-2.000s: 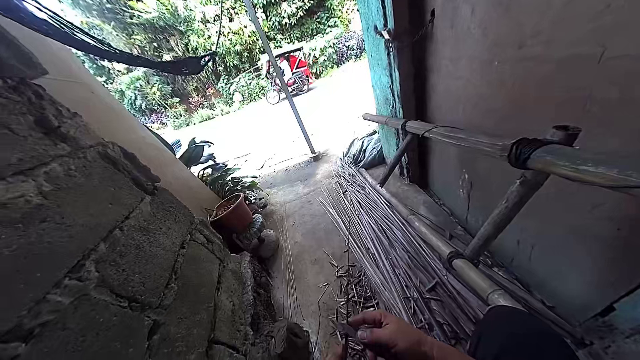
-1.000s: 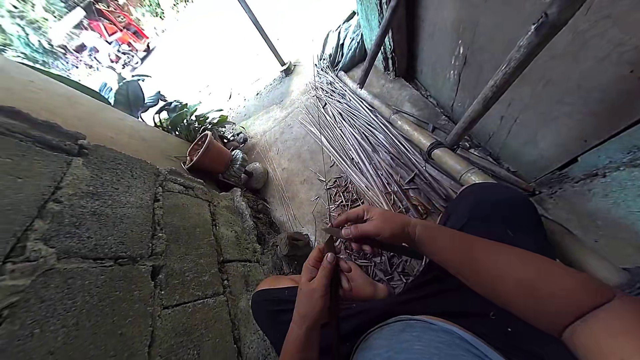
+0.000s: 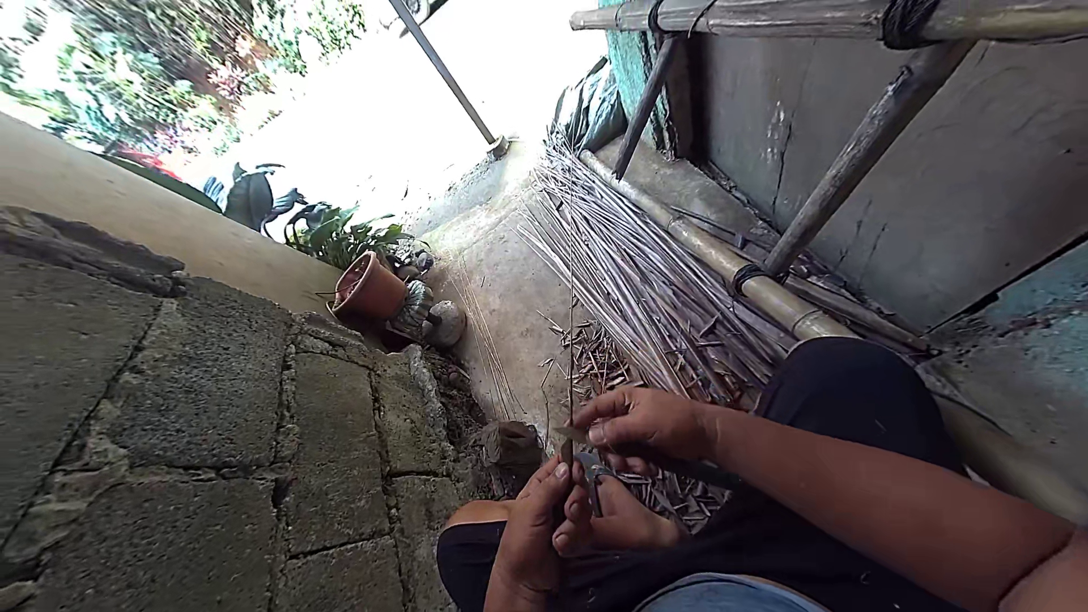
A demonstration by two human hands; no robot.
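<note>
Low in the middle, my left hand [image 3: 544,518] is closed round the lower part of a thin, dark plant stalk [image 3: 571,365] that stands up away from me. My right hand [image 3: 642,425] is just right of the stalk, its thumb and fingers closed on a small knife [image 3: 575,434] whose blade tip meets the stalk. The knife's handle is mostly hidden by my fingers. Beyond my hands, short cut scraps [image 3: 599,353] litter the floor, and a large bundle of long dry stalks [image 3: 646,280] lies to the right.
A bamboo pole [image 3: 714,251] lies along the bundle, below a bamboo railing [image 3: 790,17]. A concrete block wall [image 3: 195,374] runs along the left. A clay flowerpot [image 3: 374,289] and a round stone [image 3: 444,324] stand beyond it. A thin post [image 3: 450,76] rises near the bright opening.
A long thin stalk now stands up from my left hand; one second ago it is not plainly seen. My hands stay close together. The view has tilted down since two seconds ago.
</note>
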